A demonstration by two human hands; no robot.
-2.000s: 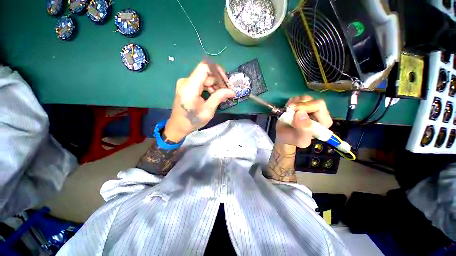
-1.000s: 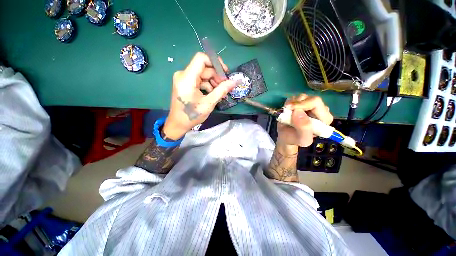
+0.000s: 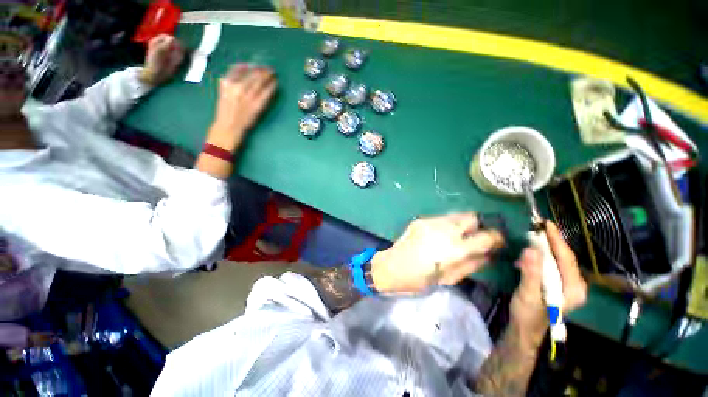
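My right hand [image 3: 547, 271] grips the white soldering iron [image 3: 550, 283]; its metal tip reaches into the cream cup [image 3: 544, 152] of silvery bits. My left hand [image 3: 435, 252] is blurred, over the mat's front edge, with fingertips at the dark holding fixture [image 3: 492, 226]. Whether its fingers hold anything, tweezers included, cannot be told. No disc can be made out on the fixture. Several round circuit board assemblies stand grouped on the green mat to the left; the nearest one [image 3: 362, 174] is whitish on top. A thin solder strand [image 3: 444, 189] lies between the nearest assembly and the cup.
The fume extractor fan [image 3: 602, 221] stands right of the cup, with cables and red-handled pliers [image 3: 669, 138] behind. Yellow tape [image 3: 466, 48] runs along the bench's far side. At left, another person's hand [image 3: 244, 97] rests over the mat, beside a white strip [image 3: 204, 53].
The view has swung left and up, showing the co-worker and more assemblies. The iron's tip has moved from the disc to the cup. My left hand's raised grey tweezers no longer show.
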